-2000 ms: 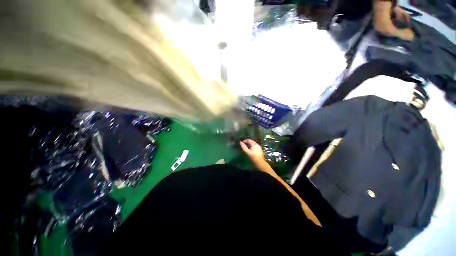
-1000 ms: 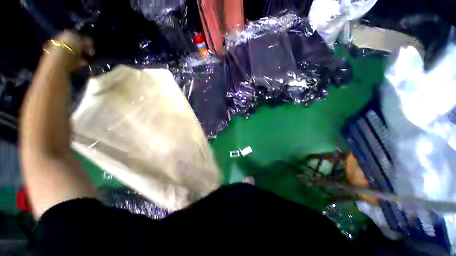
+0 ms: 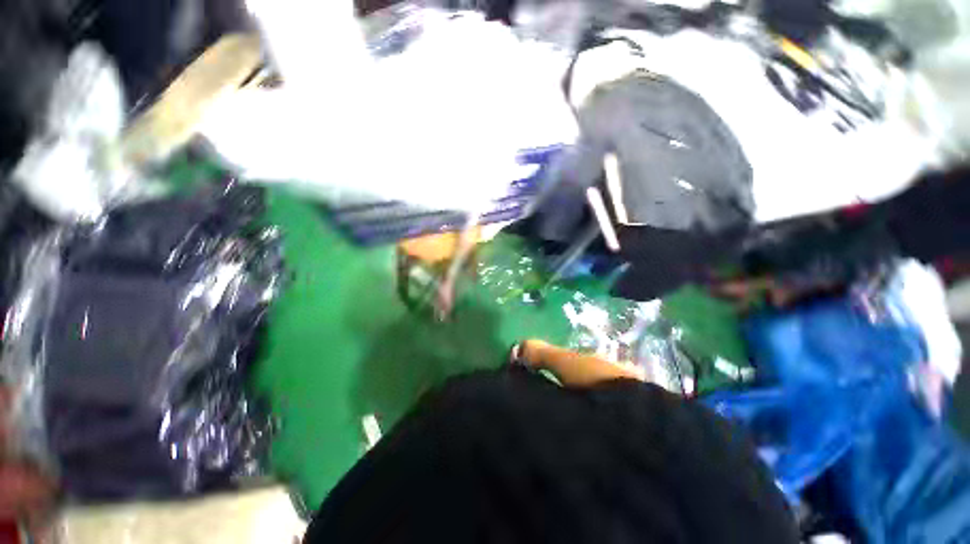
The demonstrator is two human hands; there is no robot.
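Note:
My right hand [image 3: 537, 359] is small and blurred just in front of my dark clothing; whether it holds anything cannot be told. My left hand is not in view. The pale beige garment [image 3: 181, 519] is cut off by the bottom left edge, beside the dark bagged garments [image 3: 122, 340] under shiny film. The dark grey jacket [image 3: 670, 143] lies on the white table [image 3: 782, 175] at upper right. The bright white stack of empty polybags [image 3: 394, 122] lies on the blue basket [image 3: 394, 221].
Green floor [image 3: 319, 351] shows between the bagged pile and the basket. An orange-brown object [image 3: 436, 247] stands by the basket. Crumpled clear film [image 3: 638, 329] lies right of my hand. Blue plastic sacks [image 3: 840, 393] are at the right. A white plastic bag [image 3: 74, 149] is at upper left.
The view has swung right, bringing the table and jacket back in. My left arm, raised a second ago, is out of view. The beige garment now shows only at the bottom left.

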